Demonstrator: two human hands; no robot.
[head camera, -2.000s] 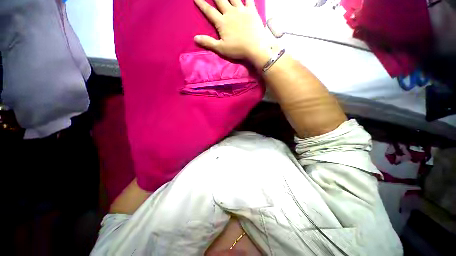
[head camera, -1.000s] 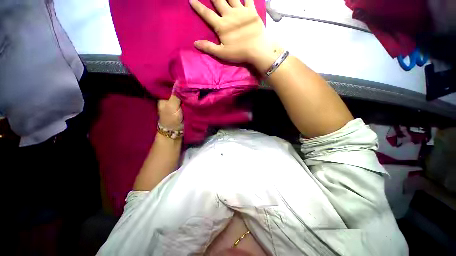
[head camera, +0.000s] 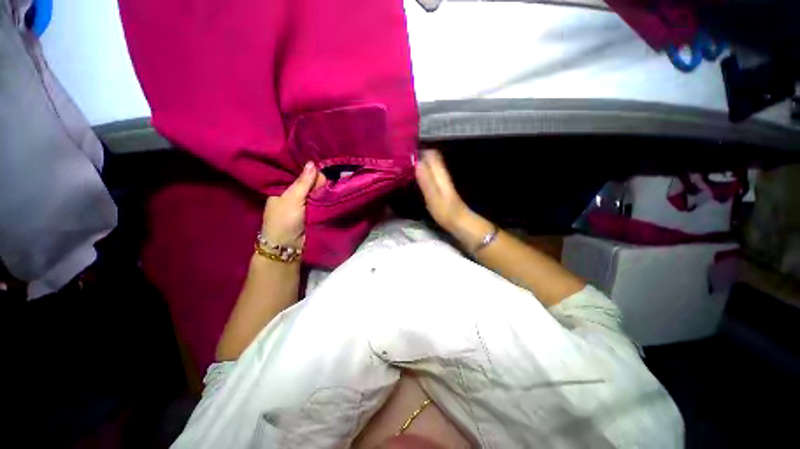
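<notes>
A large magenta garment panel (head camera: 351, 61) lies over the table's front edge and hangs to my lap. A squarish magenta piece (head camera: 342, 131) lies on it near the edge, with a dark, gaping opening just below. My left hand (head camera: 291, 210) grips the cloth at the left end of this opening, thumb on top. My right hand (head camera: 439, 188) is at the right end of the opening, at the panel's right edge. Its fingertips are blurred, so I cannot tell whether they hold the cloth.
The white table has a grey front edge (head camera: 561, 118). Pale lilac cloth (head camera: 53, 167) hangs at left, near a blue strip (head camera: 39, 16). Blue scissor handles (head camera: 693, 54), dark red cloth (head camera: 645, 19) and a black flat object (head camera: 746, 86) are upper right. A pale box (head camera: 658, 281) stands lower right.
My right hand has come off the panel's top, down to its right edge. My left hand came into view and took hold of the cloth. The panel shows further left and the opening gapes.
</notes>
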